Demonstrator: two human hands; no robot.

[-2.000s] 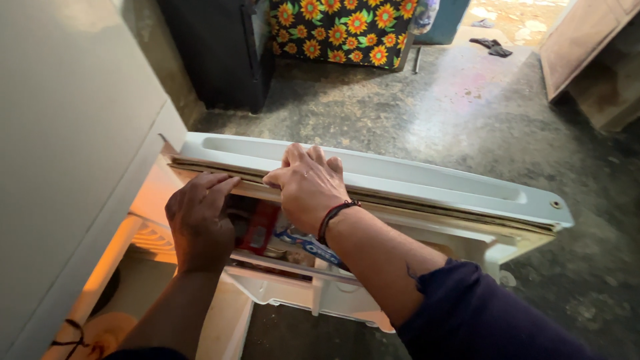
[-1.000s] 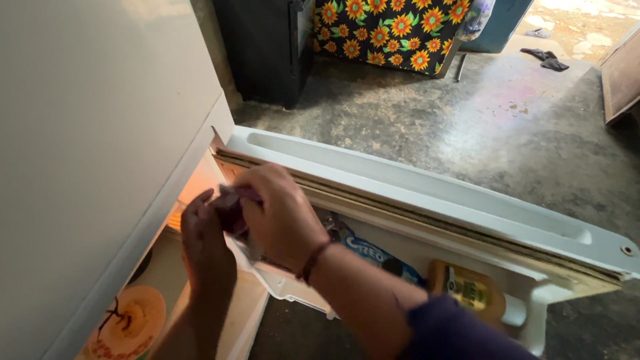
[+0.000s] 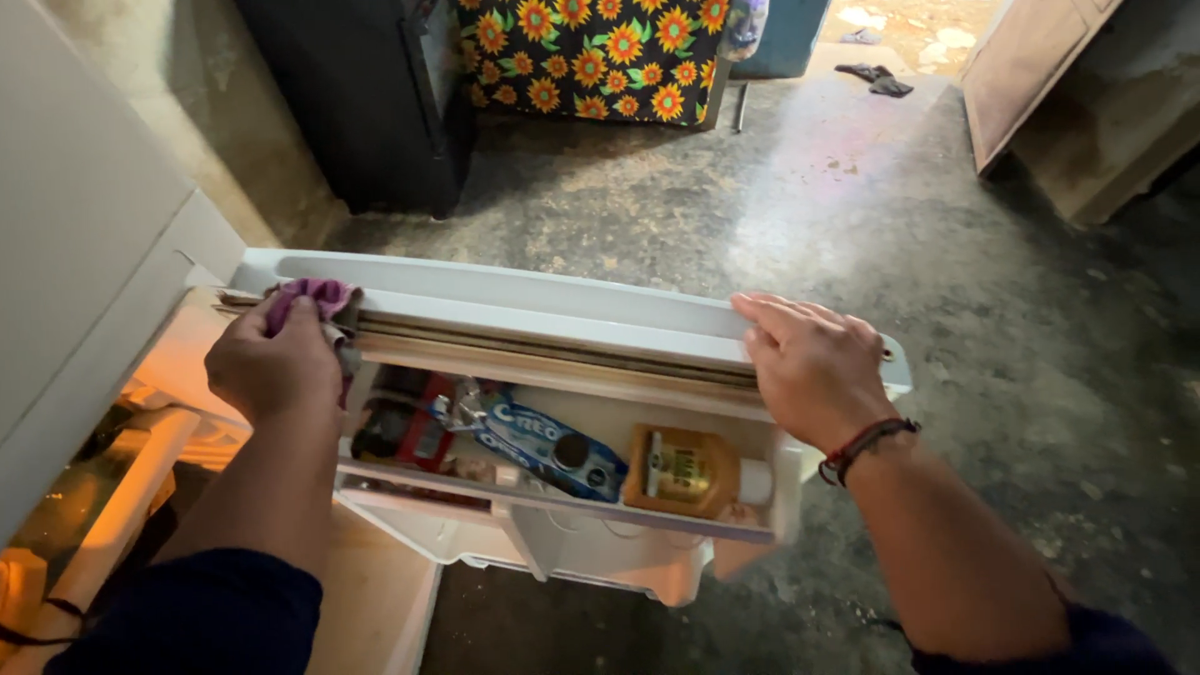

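My left hand (image 3: 281, 361) grips a bunched purple cloth (image 3: 319, 298) against the door gasket (image 3: 553, 345), near the hinge side of the open refrigerator door (image 3: 525, 295). Over the door's top edge, toward its free end, rests my right hand (image 3: 816, 370), with a dark red cord bracelet on the wrist; it holds no loose thing. Between the two hands, the door shelf (image 3: 562, 506) carries a blue Oreo packet (image 3: 548, 445), a plastic bottle (image 3: 689, 472) of yellow-brown content lying on its side, and a red and dark package (image 3: 427, 422).
The white refrigerator body (image 3: 84, 234) fills the left side, its lit interior below. Beyond the door are a dark cabinet (image 3: 366, 103), a sunflower-print cloth (image 3: 600, 56) and the worn concrete floor (image 3: 609, 206). Dark footwear (image 3: 877, 79) lies near a doorway; an open door leaf (image 3: 1022, 75) stands right.
My hands were together around the dark purple cloth a second ago. Now the left presses it at the gasket, and the right has moved right onto the door edge.
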